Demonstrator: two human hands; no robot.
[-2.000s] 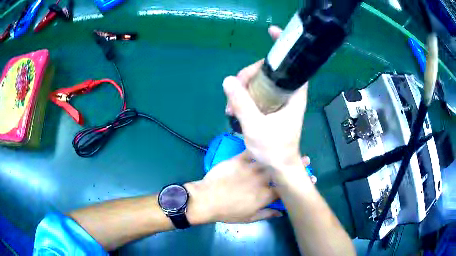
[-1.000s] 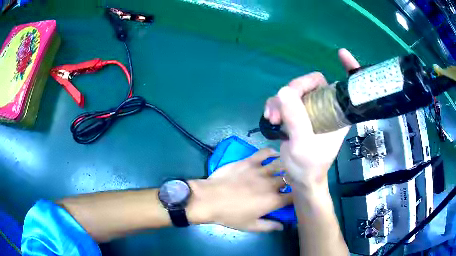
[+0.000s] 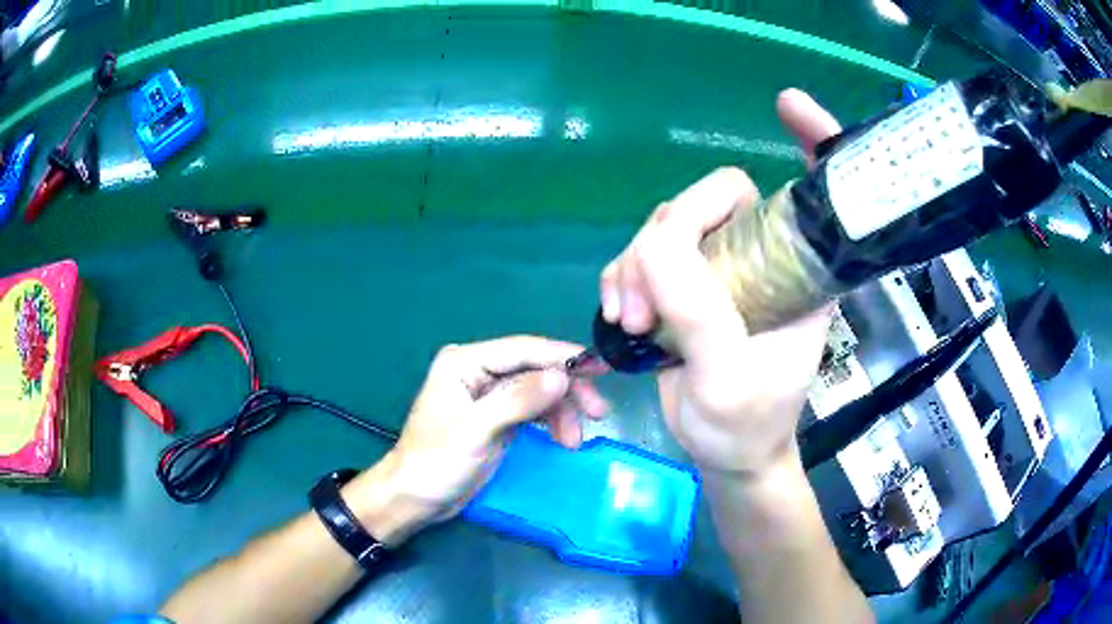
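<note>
A blue tester (image 3: 610,502) lies on the green bench, its plain back up. My right hand (image 3: 732,329) is wrapped round the tan grip of the electric screwdriver (image 3: 908,171), held tilted with its black nose pointing left. My left hand (image 3: 488,408) is above the tester's lead end, thumb and forefinger pinched at the driver's tip. A tiny dark thing, perhaps a screw, shows at these fingertips; it is too small to tell. The lead (image 3: 323,405) runs left from the tester to a coil, a red clamp (image 3: 153,368) and a black clamp (image 3: 213,226).
A tin box (image 3: 37,366) stands at the left edge. Two pale screw feeders (image 3: 945,421) stand at right, partly behind the driver and my right hand. Another blue tester (image 3: 167,116) and clamps lie at the upper left. A dark cord hangs at the lower right.
My left hand has lifted off the tester, uncovering its back, and its fingertips have come to the driver's tip. The driver has swung from steep to tilted since the earliest frame.
</note>
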